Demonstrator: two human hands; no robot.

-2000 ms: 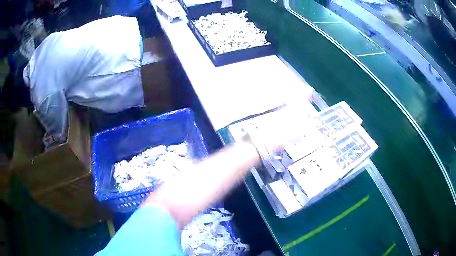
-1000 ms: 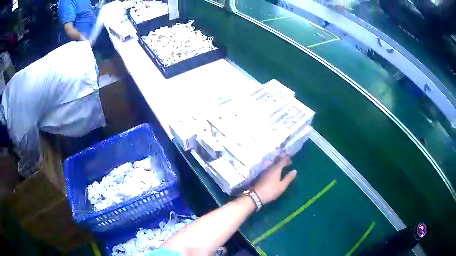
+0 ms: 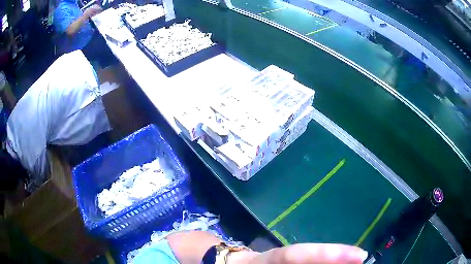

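White printed cartons are stacked on the left part of the bench. Their near ends show loose flaps, and blue-grey panels face up at the back. My left hand is at the bottom edge, well below and apart from the stack. It points right, a watch on its wrist, with one finger or the thumb seen from the side. The rest is cut off, so whether it holds anything is hidden. My right hand is out of the picture.
A white board runs left of the green bench with yellow-green tape. Black trays hold whitish pieces. A blue basket stands below. A black tool with a pink round end lies right. Two people work at left.
My left hand has left the carton stack and moved down and right to the bottom edge. The cartons sit stacked more evenly. The view has shifted, showing more of the black tool.
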